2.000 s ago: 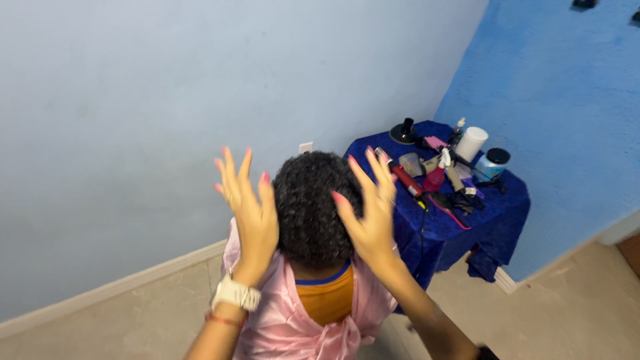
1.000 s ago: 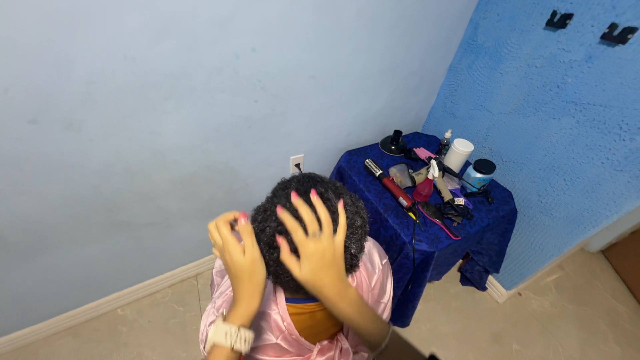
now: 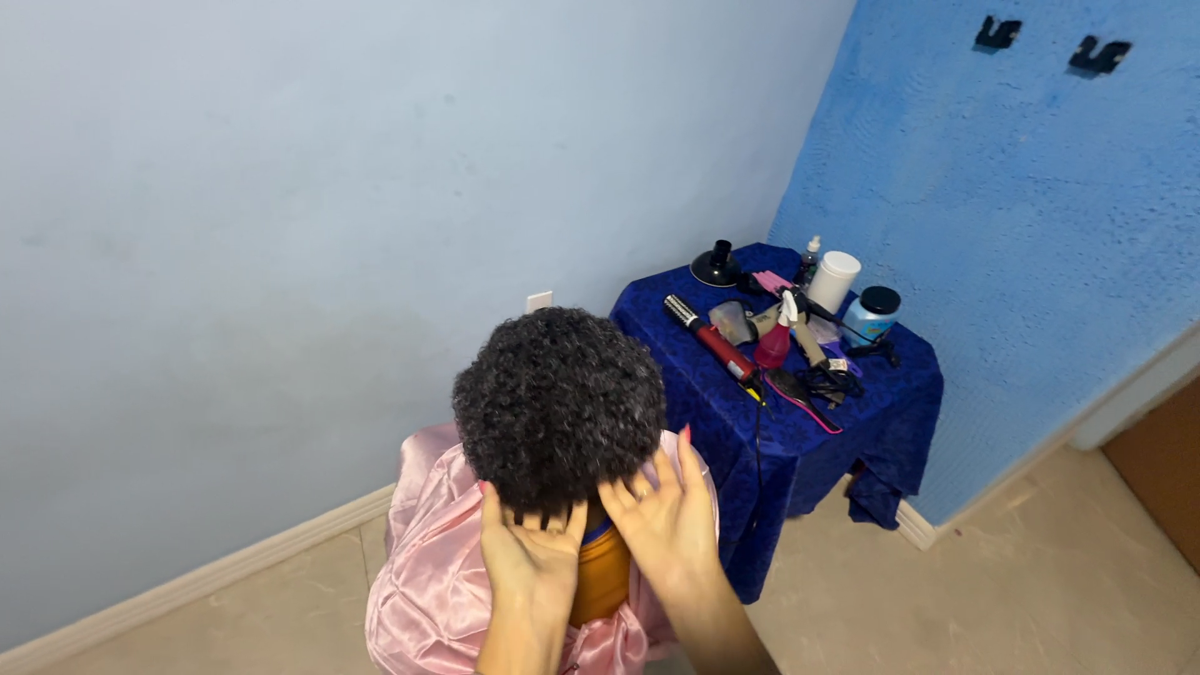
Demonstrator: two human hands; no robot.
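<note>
A seated person's short, curly dark hair (image 3: 562, 398) is at the centre of the view, seen from above and behind. A pink satin cape (image 3: 441, 572) covers the shoulders, with an orange top (image 3: 600, 574) showing at the back. My left hand (image 3: 534, 553), palm up, has its fingertips in the hair at the lower left, by the nape. My right hand (image 3: 664, 516) is at the lower right edge of the hair, fingers spread, some tips at the hair. Neither hand holds a tool. Several fingertips are hidden by the curls.
A table with a dark blue cloth (image 3: 694, 403) stands at the right, against the walls. On it lie a red hot-air brush (image 3: 717, 349), a pink spray bottle (image 3: 774, 345), a paddle brush (image 3: 797, 398), a hair dryer (image 3: 764, 322), a white jar (image 3: 834, 281) and a blue jar (image 3: 871, 317). A cord hangs down its front.
Both hands have come down from the sides and top of the head to the hair near the nape. Two seconds ago they were raised beside the head with fingers spread.
</note>
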